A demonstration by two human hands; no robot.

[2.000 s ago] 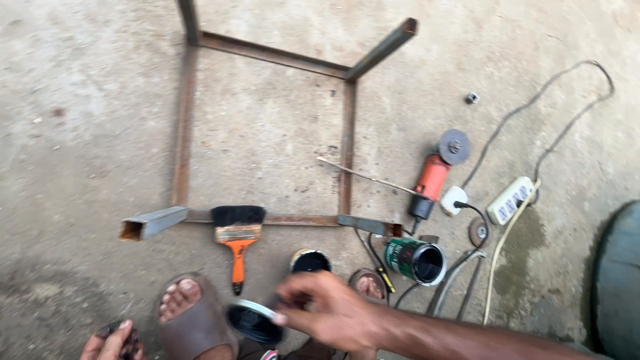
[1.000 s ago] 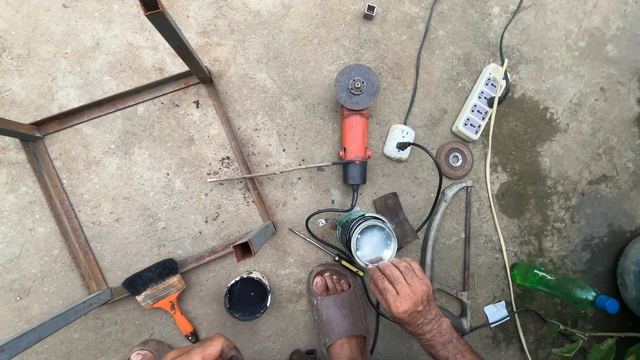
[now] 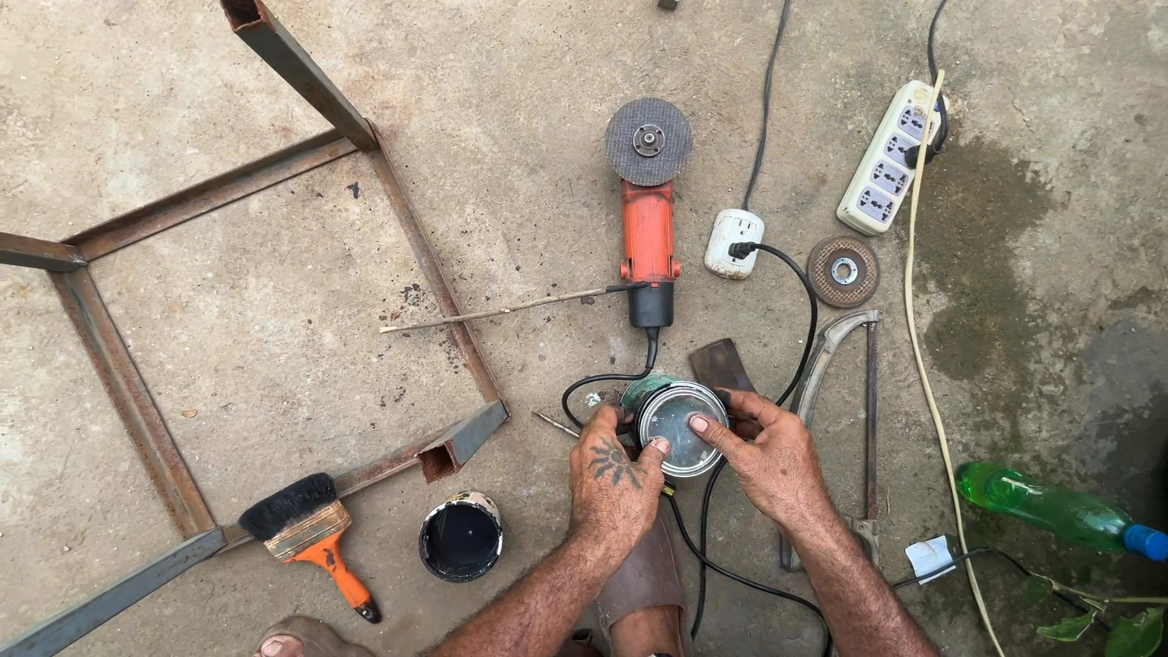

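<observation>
Both hands are on a paint can whose round metal lid (image 3: pixel 677 422) lies on its top. My left hand (image 3: pixel 620 474) grips the can's left side, its thumb on the lid's edge. My right hand (image 3: pixel 771 452) holds the right side, with its thumb pressed on the lid. Left of my hands stands an open cup of dark paint (image 3: pixel 461 537). Further left, a wide paintbrush (image 3: pixel 315 538) with an orange handle and black bristles rests against a rusty steel frame (image 3: pixel 411 228). Above the can lies a red angle grinder (image 3: pixel 648 228) with a disc, and a thin stick (image 3: pixel 497 312) touches its body.
To the right lie a white socket adapter (image 3: pixel 733 244), a power strip (image 3: pixel 878 169), a spare grinding disc (image 3: pixel 844 271), a hacksaw (image 3: pixel 871 415) and a green plastic bottle (image 3: pixel 1045 506). Black cords run around the can. A dark flat piece (image 3: pixel 721 365) lies just behind it.
The lid was in my right hand away from the can two seconds ago; now it is on the can. My left hand has come from the lower left to the can's side.
</observation>
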